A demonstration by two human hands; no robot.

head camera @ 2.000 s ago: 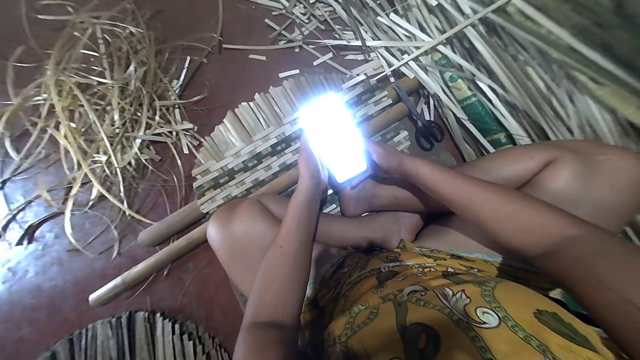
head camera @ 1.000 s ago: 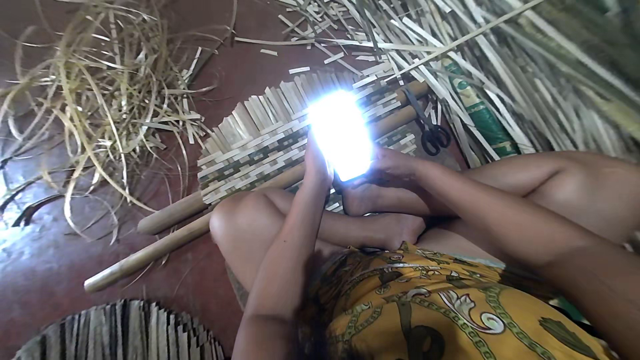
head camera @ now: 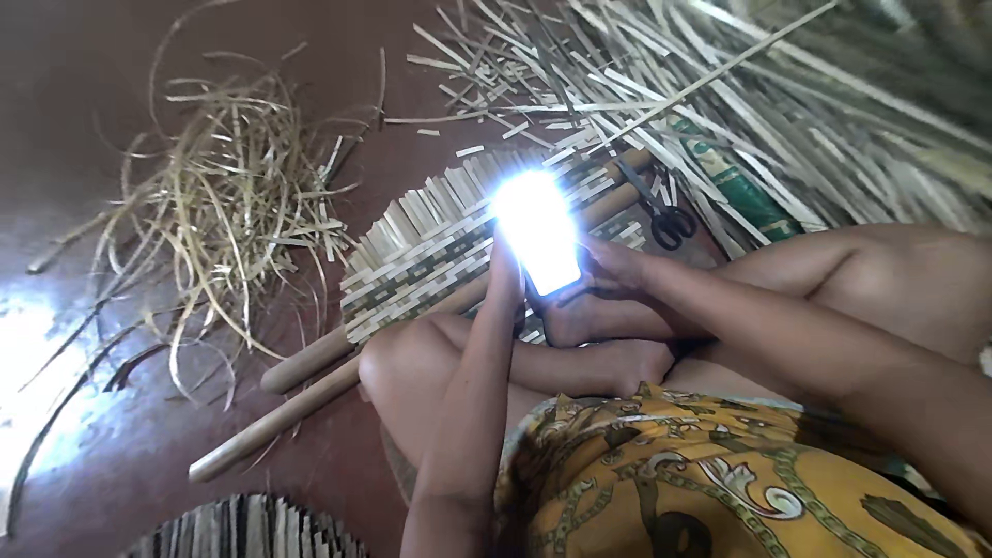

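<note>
A phone-like device with a glaring bright screen is held upright between my hands, above my crossed legs. My left hand grips its left edge, and my right hand grips its right edge and lower corner. Glare hides most of the fingers and whatever the screen shows. Beyond and beneath the device lies a woven mat of flat plant strips with a ragged cut edge. Two round wooden poles run diagonally across it. Dark-handled scissors rest at the mat's right end.
Curly shavings form a tangled heap on the reddish floor at the left. Long split strips are piled at the upper right, near a green wrapped bundle. Another piece made of strips shows at the bottom left.
</note>
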